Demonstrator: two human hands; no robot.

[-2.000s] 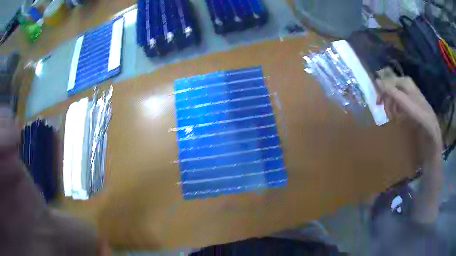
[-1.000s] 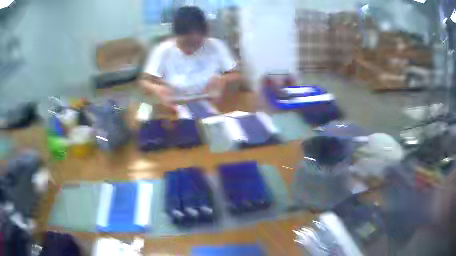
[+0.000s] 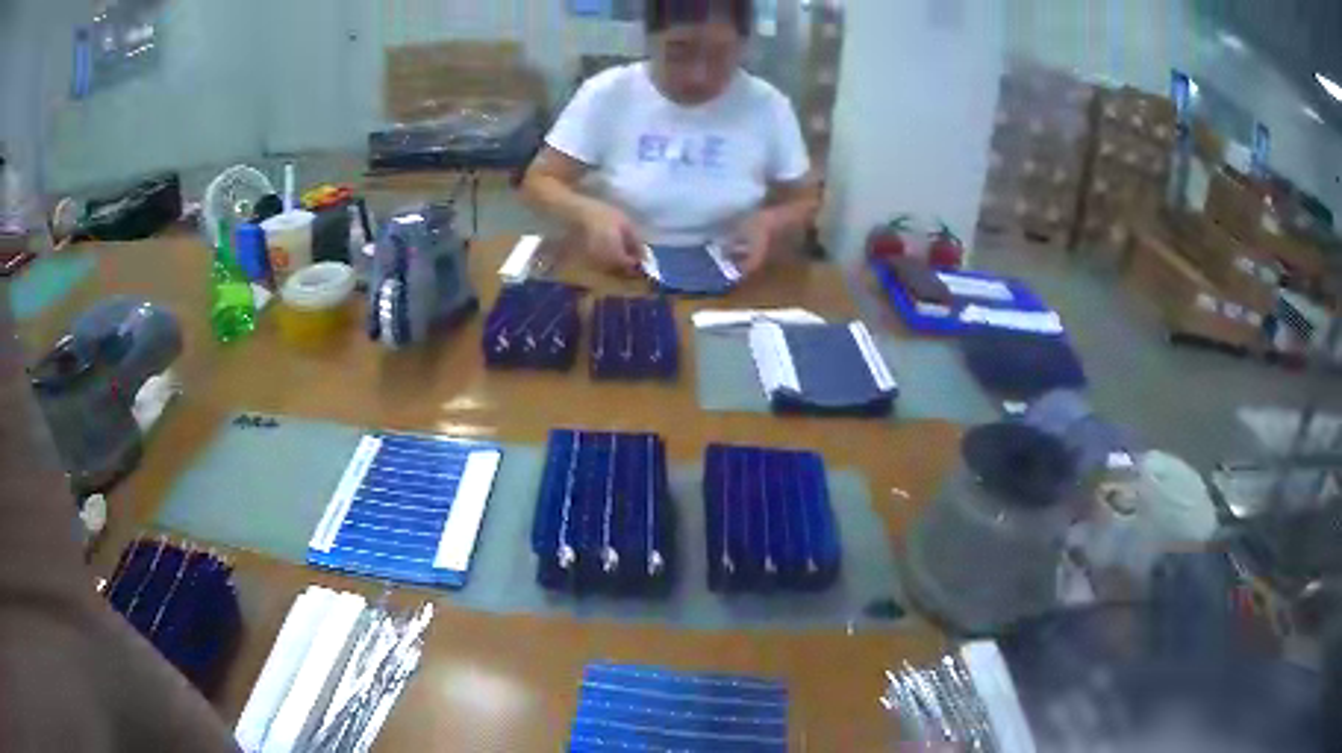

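The blue cell block [image 3: 677,712] lies on the brown tabletop, cut off by the bottom edge. White strips [image 3: 302,669] and long silver ribbons [image 3: 380,674] lie left of it. Short ribbons [image 3: 930,703] lie right of it, beside another white strip [image 3: 998,703]. A finished blue block [image 3: 403,508] with white side strips and two dark cell stacks [image 3: 604,508] [image 3: 770,515] rest on the grey-green mat. A blurred brown shape [image 3: 74,618] at the left edge looks like my left hand or arm; its fingers cannot be made out. My right hand is not in view.
A person [image 3: 684,147] sits across the table, both hands on a cell block. A grey container [image 3: 989,537] stands at right. A green bottle [image 3: 231,294], yellow tub [image 3: 318,306] and fan stand back left. Another dark stack [image 3: 174,606] lies at left. Cartons [image 3: 1214,265] are behind right.
The view has tilted up from the bench to the person opposite, and has since become clearer. My right hand, earlier by the right white strip, has left the picture.
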